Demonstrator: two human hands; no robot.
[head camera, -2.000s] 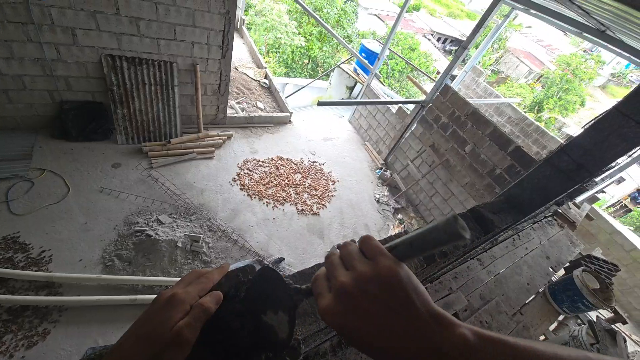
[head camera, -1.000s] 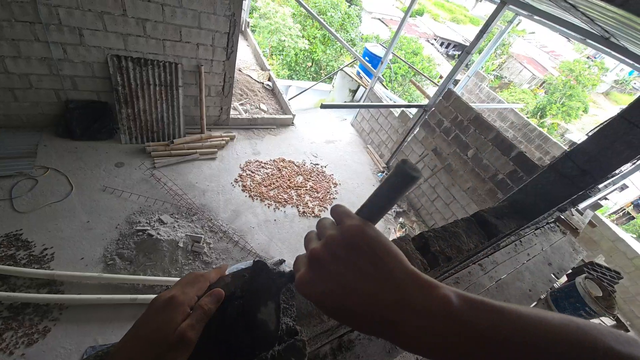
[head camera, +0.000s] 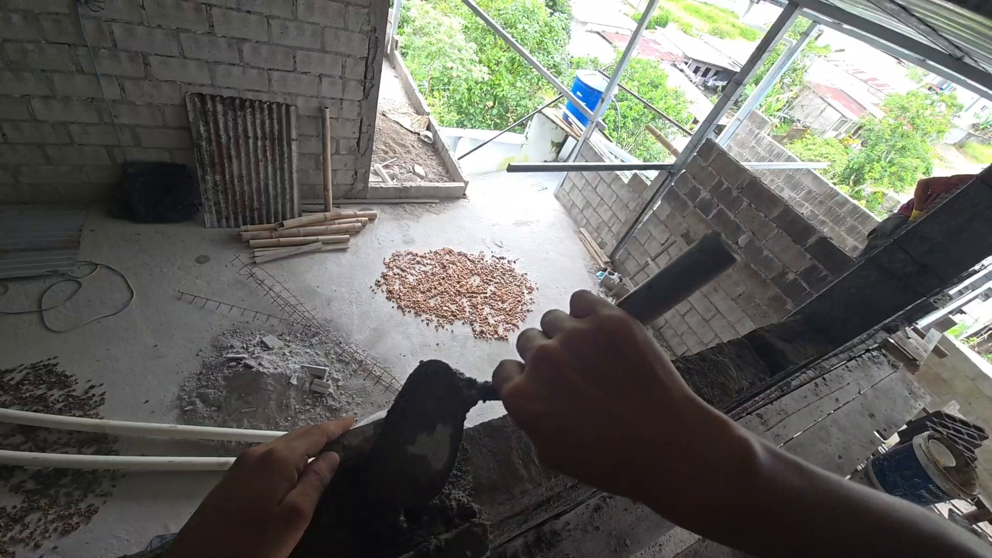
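Note:
My right hand (head camera: 597, 395) grips the handle of a masonry trowel, whose grey cylindrical grip (head camera: 682, 275) sticks out up and to the right past my fist. The dark mortar-coated blade (head camera: 422, 449) lies to the left of my fist, over the top of the wall (head camera: 511, 473) in front of me. My left hand (head camera: 263, 488) rests, fingers together and thumb apart, on a dark block-like piece (head camera: 341, 473) beside the blade. Its far side is hidden. Crumbly mortar (head camera: 457, 496) lies below the blade.
Two white pipes (head camera: 139, 463) run in from the left. Below are a rubble heap (head camera: 271, 380), wire reinforcement (head camera: 294, 302), brown pieces spread on the floor (head camera: 457, 291), and bamboo poles (head camera: 310, 232). A bucket (head camera: 914, 473) stands on planks (head camera: 837, 411) at right. Part of a person (head camera: 930, 194) shows behind the dark beam.
The trowel has turned in my right hand: its blade now shows raised beside my left hand, and the grip points up and right. My left hand has stayed nearly in place.

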